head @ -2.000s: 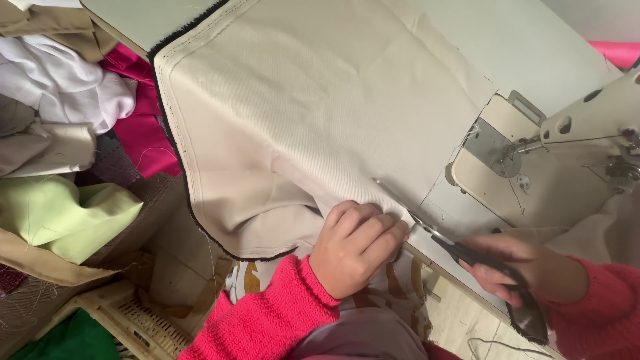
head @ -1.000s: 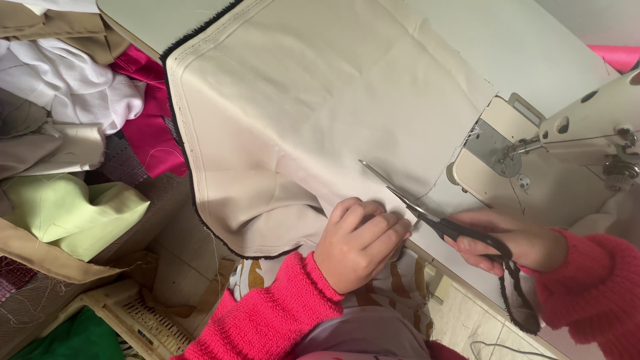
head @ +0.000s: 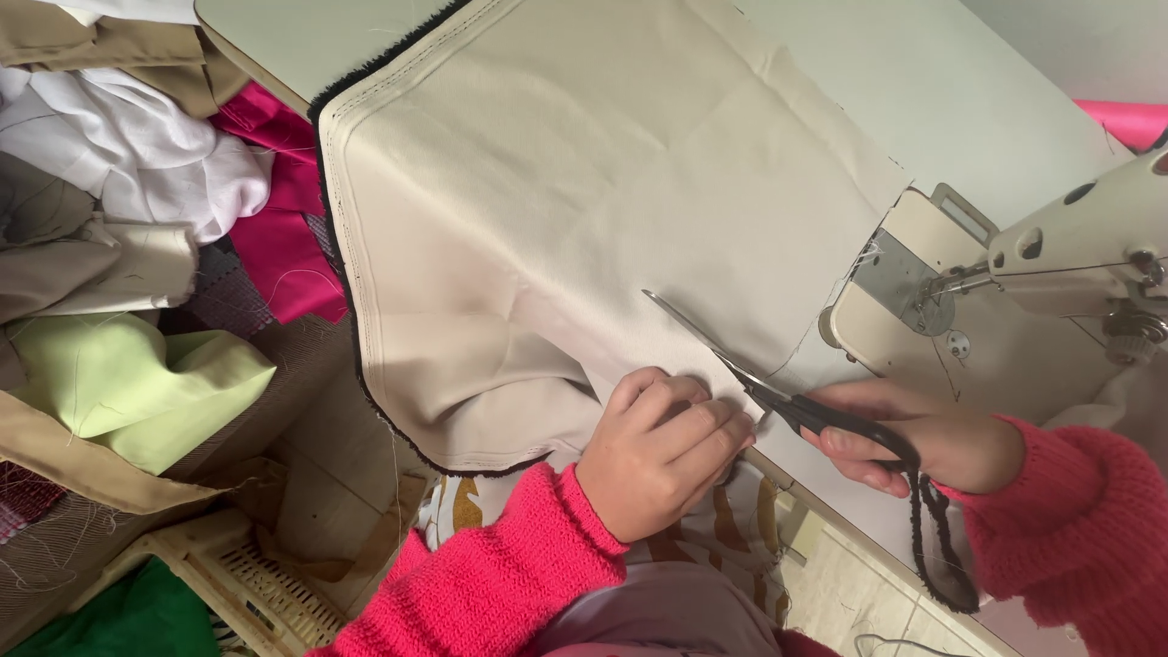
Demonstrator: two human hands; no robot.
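A large cream fabric piece (head: pixel 584 155) with a dark fuzzy edge and stitched border lies across the table and hangs over its front edge. My left hand (head: pixel 671 447), fingers curled, grips the fabric at the table's front edge. In my right hand (head: pixel 894 438) is a pair of black-handled scissors (head: pixel 785 401), with the blades pointing up and left over the cloth, just beside my left fingers. One blade lies on top of the fabric; the lower blade is mostly hidden. A narrow dark fuzzy strip (head: pixel 940 557) hangs below my right hand.
A sewing machine (head: pixel 1077 246) stands at the right, its needle plate (head: pixel 903 283) beside the fabric's cut edge. Fabric scraps, including white cloth (head: pixel 137 155) and light green cloth (head: pixel 146 383), are piled at the left. A plastic crate (head: pixel 265 584) sits at lower left, a bright pink item (head: pixel 1127 123) at upper right.
The scissors have shifted up and left over the fabric since the earliest frame. More of the dark fuzzy strip shows below my right hand. My left hand keeps its grip.
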